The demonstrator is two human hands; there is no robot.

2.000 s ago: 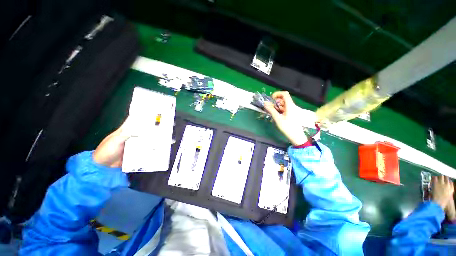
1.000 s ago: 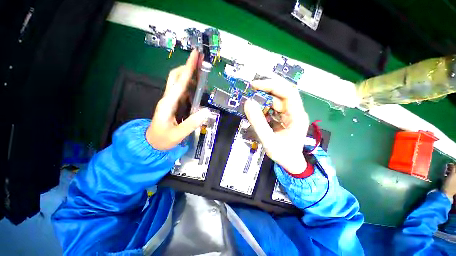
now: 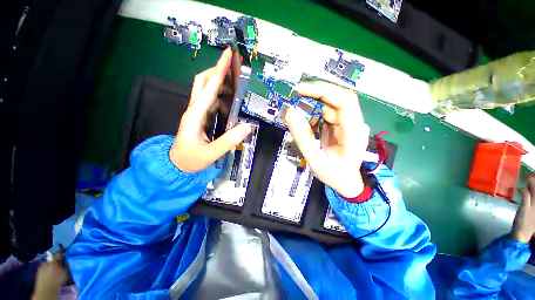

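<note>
My left hand [image 3: 202, 126] holds a phone housing [image 3: 237, 96] tilted on edge, with its dark glossy side towards the palm. My right hand [image 3: 331, 129] holds a blue mainboard with silver shields [image 3: 261, 106] between thumb and fingers, close to the right of the housing. I cannot tell whether the two touch. Below the hands lies a black component tray [image 3: 261, 176] with silvery-white housings [image 3: 287, 181] in its pockets, each with a small orange and dark strip. The right forearm partly covers the rightmost housing [image 3: 333, 220].
Loose mainboards [image 3: 186, 34] lie on the white strip [image 3: 287, 42] beyond the tray, with another one [image 3: 345, 67] further right. Stacked black trays [image 3: 41, 117] stand at left. A yellow-taped pole [image 3: 487, 85] and a red bin [image 3: 495, 169] are at right. A person's hand [image 3: 524, 214] shows at the right edge.
The housing has been lifted from flat to on edge beside the board. My right hand has brought a board from the white strip to the housing. Over the last second both hands barely moved.
</note>
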